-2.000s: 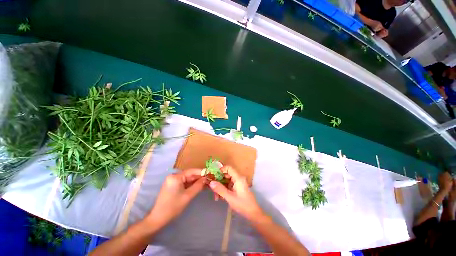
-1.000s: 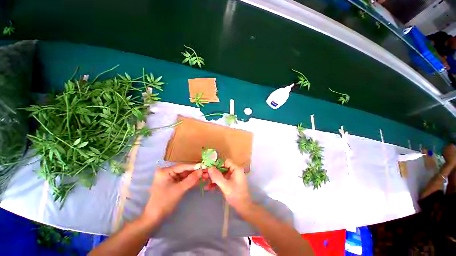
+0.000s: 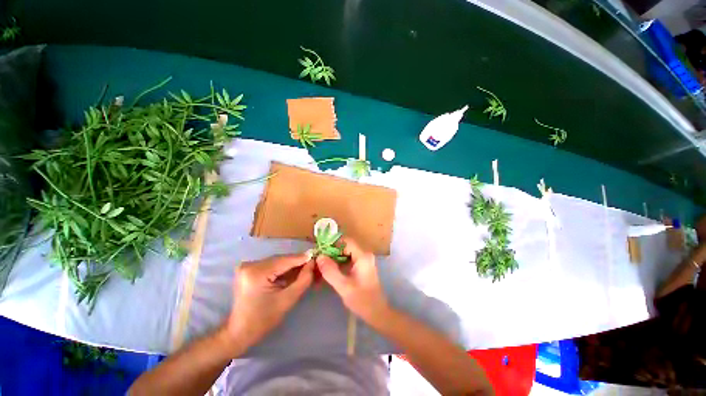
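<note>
My left hand (image 3: pixel 267 294) and my right hand (image 3: pixel 358 280) meet at the front edge of the cardboard work pad (image 3: pixel 329 203). Between their fingertips they hold a small green leaf sprig (image 3: pixel 329 241), its leaves spread upward. A white disc (image 3: pixel 325 227) lies just beyond it on the pad, partly covered by the leaves. A large tangled heap of leaf stems (image 3: pixel 128 186) lies to the left. A narrow row of small leaf pieces (image 3: pixel 494 236) lies to the right. Fingers hide the sprig's lower end.
A white glue bottle (image 3: pixel 441 130), a small white cap (image 3: pixel 388 155) and a small cardboard piece (image 3: pixel 313 117) lie beyond the pad. Leaf sprigs lie spaced on the dark green conveyor belt (image 3: pixel 402 54). Another person's arm (image 3: pixel 681 274) shows at the far right.
The view has tilted down and shifted. Both hands stay together at the pad's front edge with the sprig, whose leaves now point more upward, and the white disc shows more clearly beyond it.
</note>
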